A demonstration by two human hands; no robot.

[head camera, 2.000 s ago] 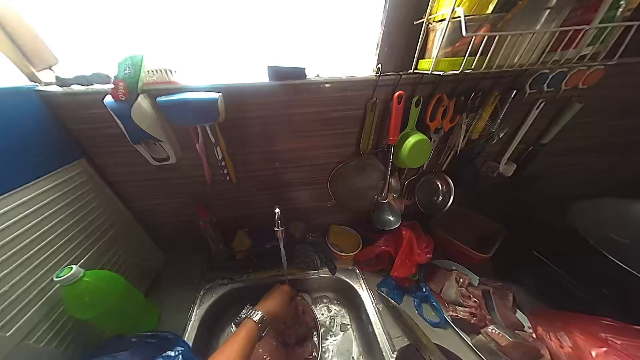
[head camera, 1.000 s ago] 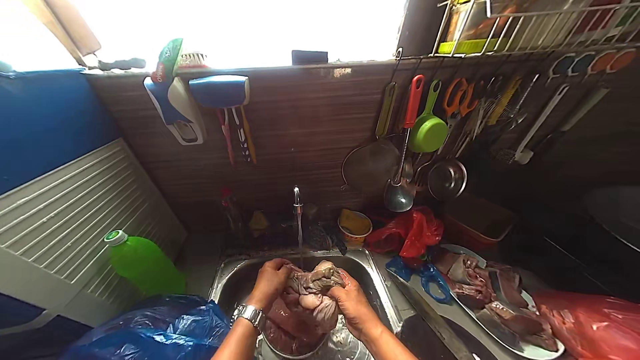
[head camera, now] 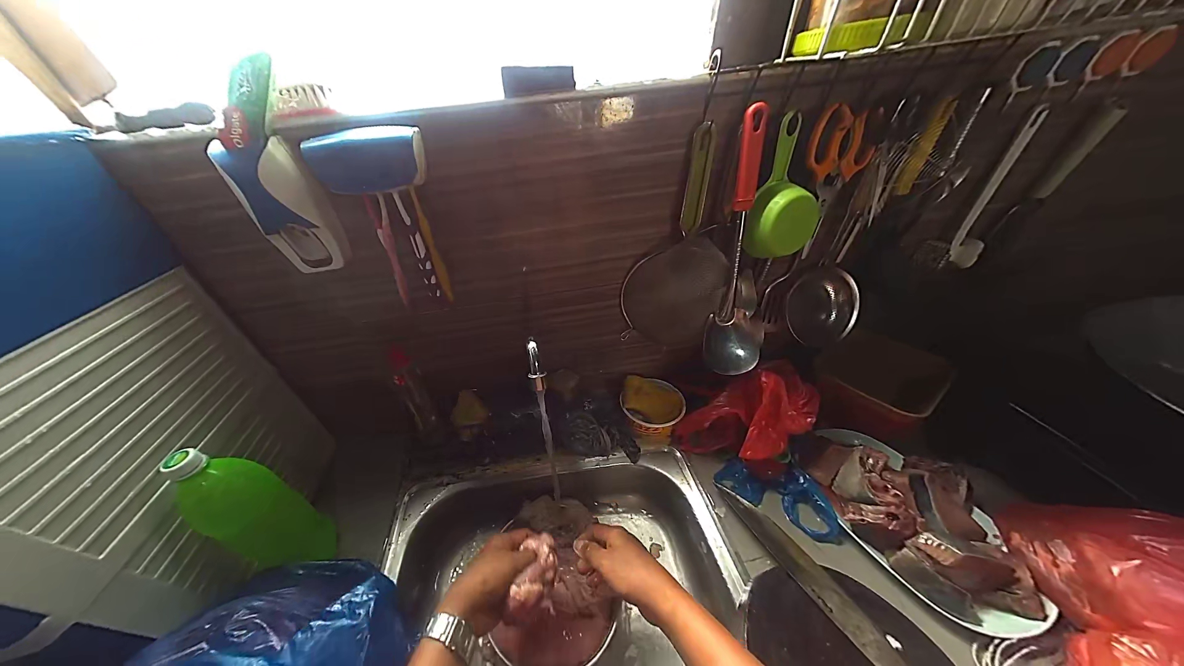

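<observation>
My left hand [head camera: 492, 575], with a metal watch at the wrist, grips a piece of pale pink raw flesh [head camera: 533, 578] over a round bowl [head camera: 606, 638] in the stainless steel sink [head camera: 717, 546]. Fingers of my right hand [head camera: 618, 562] are closed on the pale edge of the same flesh. Reddish water and more flesh lie in the bowl. A stream from the faucet [head camera: 535, 365] falls on a greyish piece [head camera: 555, 518] at the back of the bowl. The bowl's near edge is partly out of view.
A plate [head camera: 1022, 627] of raw fish pieces [head camera: 962, 555] stands at right, beside a long knife [head camera: 814, 578] over a dark round board [head camera: 786, 615]. Red plastic bags [head camera: 1110, 564] are nearby. At left are a green bottle [head camera: 250, 509] and a blue plastic bag [head camera: 296, 615]. Utensils hang on the wall.
One second ago both hands held grey-pink flesh higher, stretched between them; now they hold a pinker part lower, and the greyish piece lies under the water stream.
</observation>
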